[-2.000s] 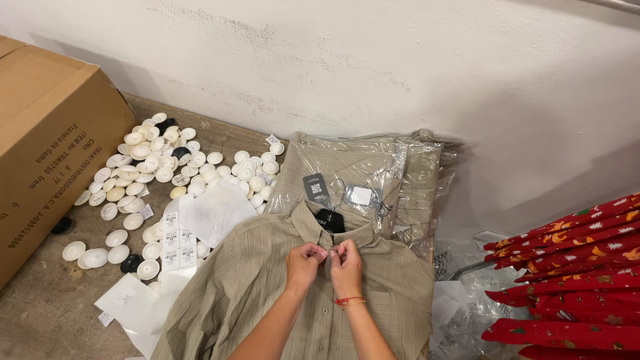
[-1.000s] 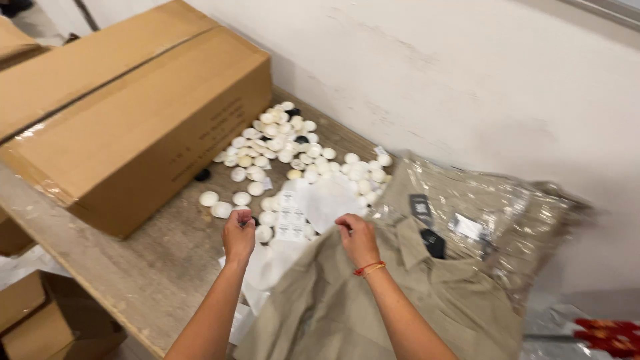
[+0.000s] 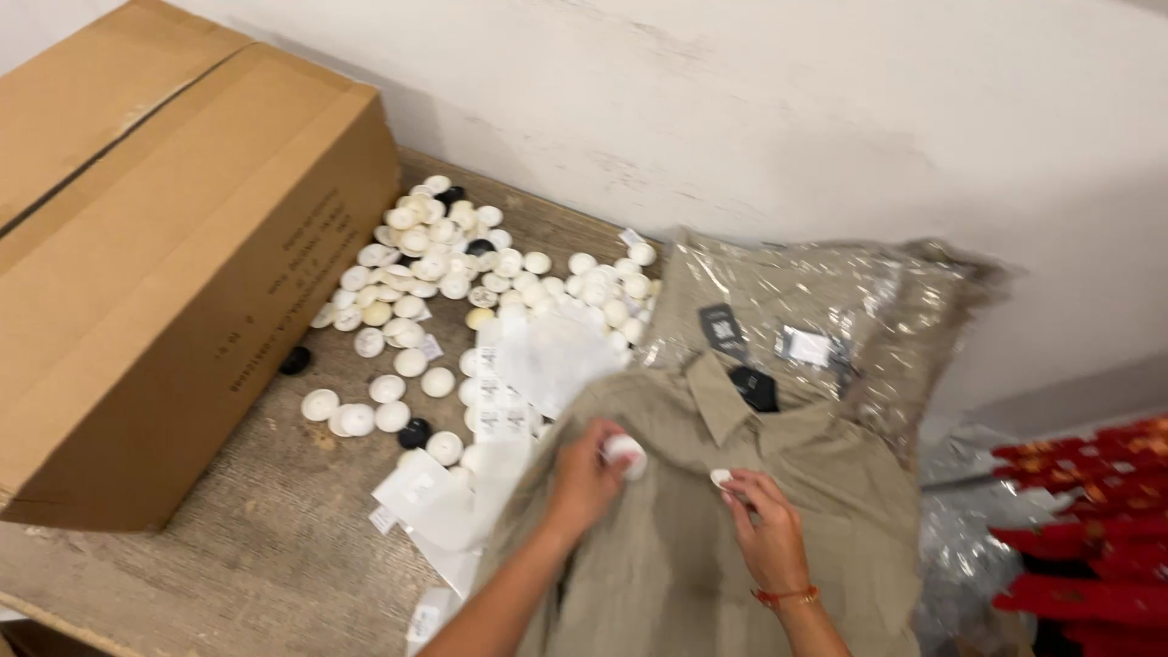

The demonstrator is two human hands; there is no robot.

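Note:
An olive-beige collared shirt (image 3: 680, 538) lies spread out, its black neck label (image 3: 754, 389) showing inside the collar. Over its left part, my left hand (image 3: 586, 474) pinches a round white security tag (image 3: 625, 455), which looks blurred. My right hand (image 3: 765, 525), with a red bracelet at the wrist, holds a smaller white round piece (image 3: 721, 477) between thumb and fingertips, just below the collar. Many white and a few black round security tags (image 3: 438, 242) are heaped left of the shirt. Sheets of printed stickers (image 3: 500, 383) and white paper lie between heap and shirt.
A large cardboard box (image 3: 228, 274) stands on the wooden table (image 3: 274, 484) at the left. Behind the shirt lie similar garments in clear plastic bags (image 3: 821, 283), against a white wall (image 3: 730, 109). Red patterned fabric (image 3: 1086, 529) and crumpled clear plastic (image 3: 967, 520) are at the right.
Both hands were together at the shirt's front, then apart near the tags and the shirt's left side. Now both are over the shirt, each with a white piece. The view has swung left and partly back.

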